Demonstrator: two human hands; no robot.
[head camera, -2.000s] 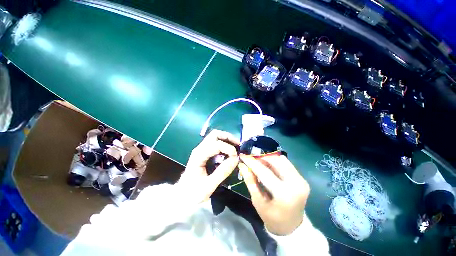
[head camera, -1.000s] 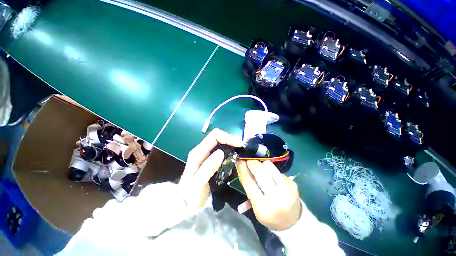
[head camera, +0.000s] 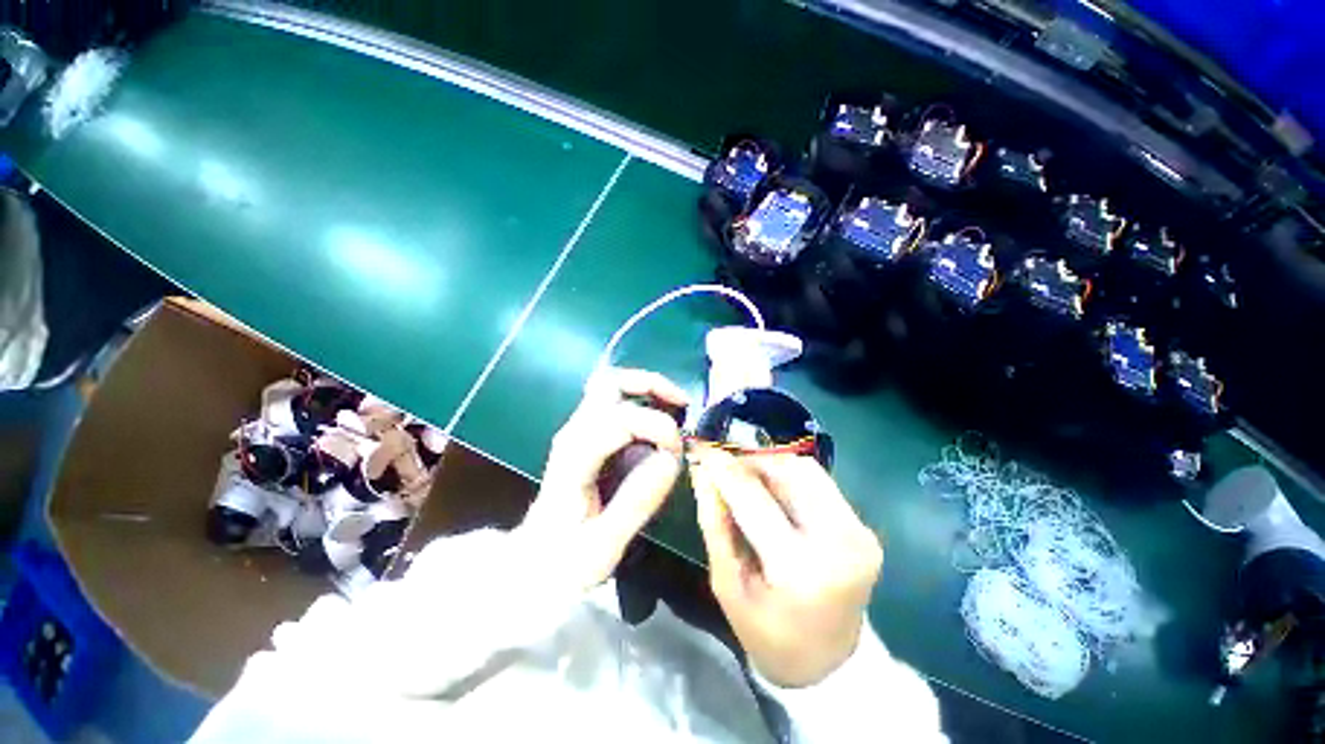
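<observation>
The camera housing (head camera: 753, 414) lies on the green bench just beyond my hands, its black open end towards me and its white bracket (head camera: 744, 353) away from me. A white tail cable (head camera: 677, 295) curves from the bracket to the left. Red and yellow wires (head camera: 770, 448) run from the open end to my fingertips. My right hand (head camera: 785, 560) pinches the wires. My left hand (head camera: 610, 468) is closed around a dark part, mostly hidden by the fingers, likely the camera head module (head camera: 628, 462). The two hands' fingertips meet at the wire ends.
Rows of head modules (head camera: 962, 269) stand at the far right. A tangled whitish heap (head camera: 1039, 567) lies right of my hands. Another housing (head camera: 1261, 526) is at the right edge. A cardboard box (head camera: 138, 494) of housings is below left. A person's pale sleeve (head camera: 21, 291) shows at the left edge.
A second ago the module's circuit board showed in my left hand; now the fingers cover it. My hands have come together at the wire ends, and the view has shifted slightly.
</observation>
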